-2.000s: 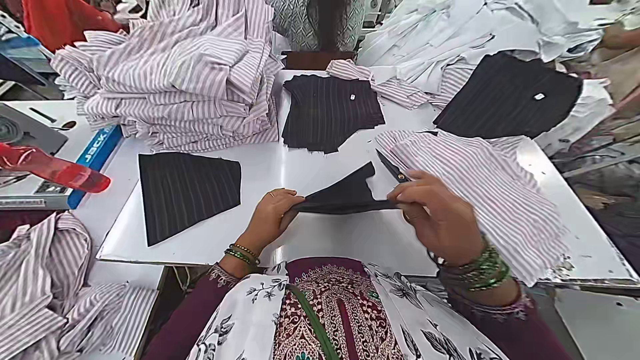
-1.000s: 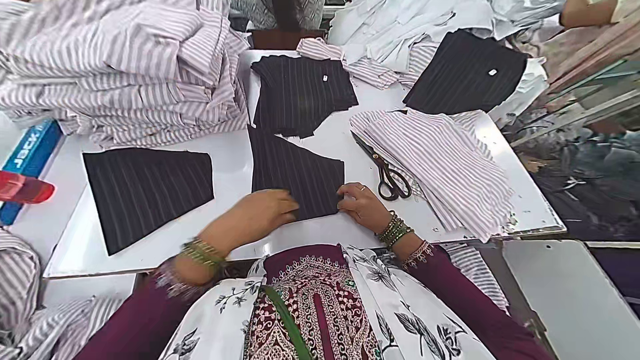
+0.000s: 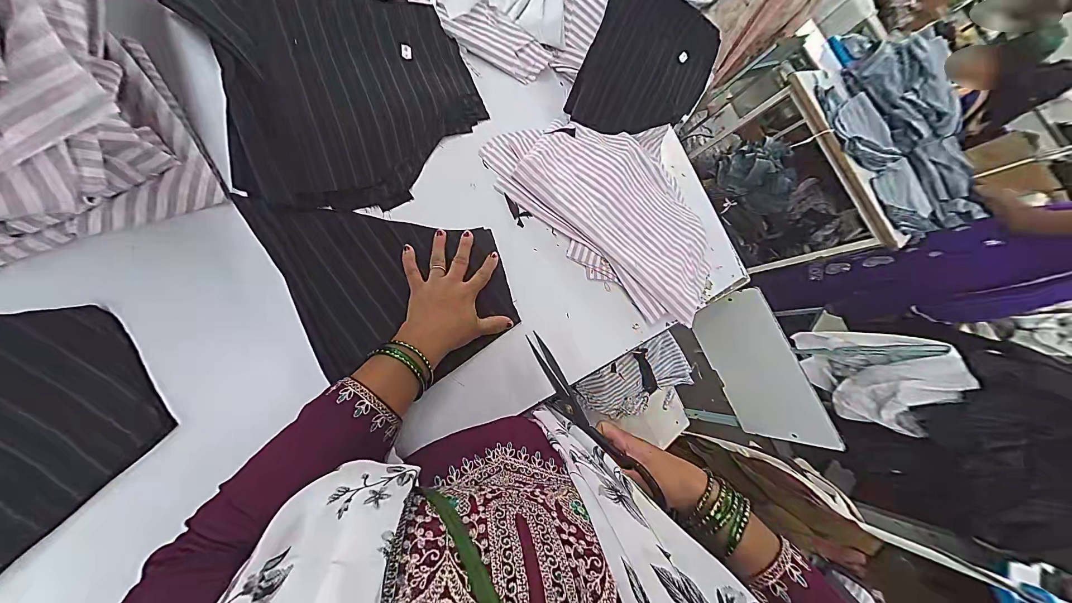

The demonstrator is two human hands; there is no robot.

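Note:
Black pinstriped fabric [image 3: 335, 268] lies flat on the white table, and my left hand [image 3: 448, 297] presses on its right end with the fingers spread. Low at the right, near the table's front edge, my right hand [image 3: 649, 465] holds black-handled scissors [image 3: 563, 387]. The blades point up and left, slightly apart, and do not touch the fabric. Another black pinstriped piece [image 3: 75, 419] rests at the left. A larger stack of the dark pieces [image 3: 335, 100] with a small tag lies beyond my left hand.
Pink-and-white striped pieces [image 3: 611, 209] lie right of my left hand, with tagged dark fabric [image 3: 645, 67] behind them. A heap of striped cloth [image 3: 92, 142] stands at the far left. Right of the table are a grey panel [image 3: 762, 360], a frame with blue-grey cloth [image 3: 904, 126] and a person in purple.
The scissors, on the table beside the striped pieces a second ago, are now in my right hand. My left hand has spread flat on the dark fabric. The view has turned and come closer.

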